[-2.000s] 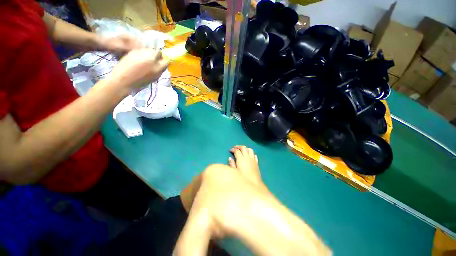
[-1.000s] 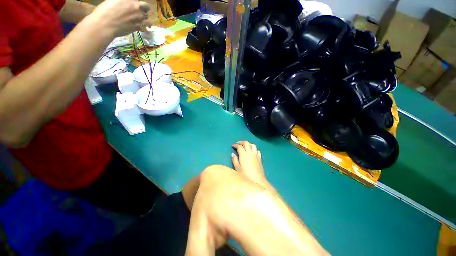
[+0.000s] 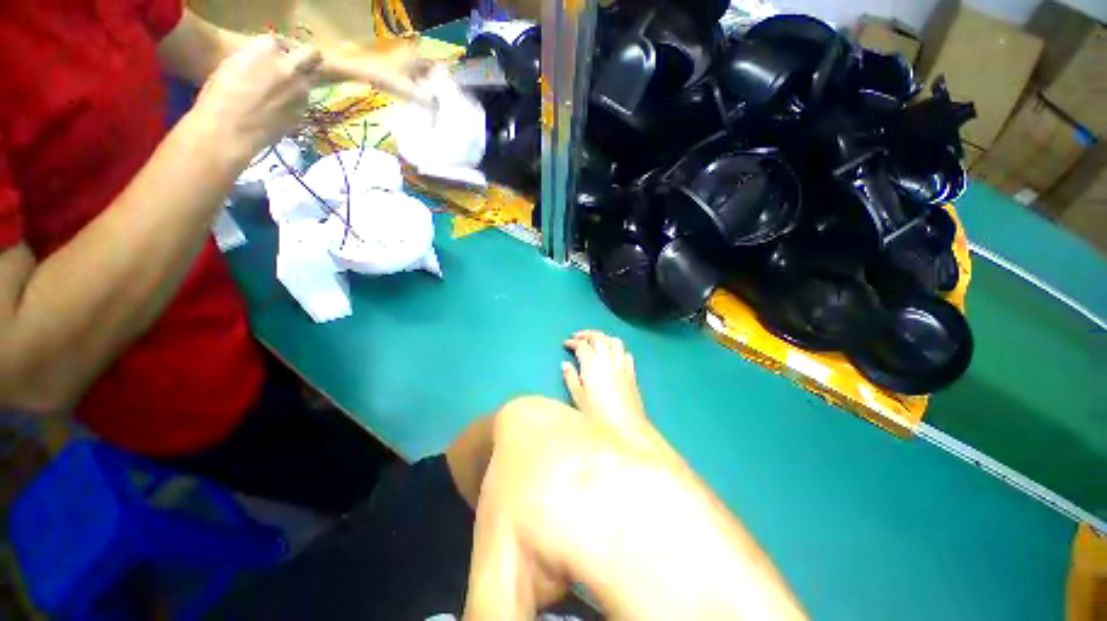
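Observation:
My right hand point(image 3: 601, 374) rests on the green bench top point(image 3: 486, 340), palm down and empty, with its fingers a little apart. Its forearm runs back behind my other bent arm, whose elbow points forward in the lower middle. My left hand is not in view. Nearest in front is a big pile of glossy black yokes point(image 3: 741, 200), beyond my hand and touching neither arm. White camera housings point(image 3: 382, 231) with dark lead wires standing up lie at the left, away from my hand.
A coworker in a red shirt point(image 3: 91, 182) stands at the left and handles a blurred white part point(image 3: 443, 127). A metal upright point(image 3: 562, 146) stands between us and the pile. Orange-yellow sheets point(image 3: 838, 374) lie under the pile. A blue stool point(image 3: 109, 534) is at lower left, cartons point(image 3: 983, 73) behind.
The coworker's far hand has moved right with a white part. My right hand stays on the bench. The view has shifted slightly, and more of the blue stool shows.

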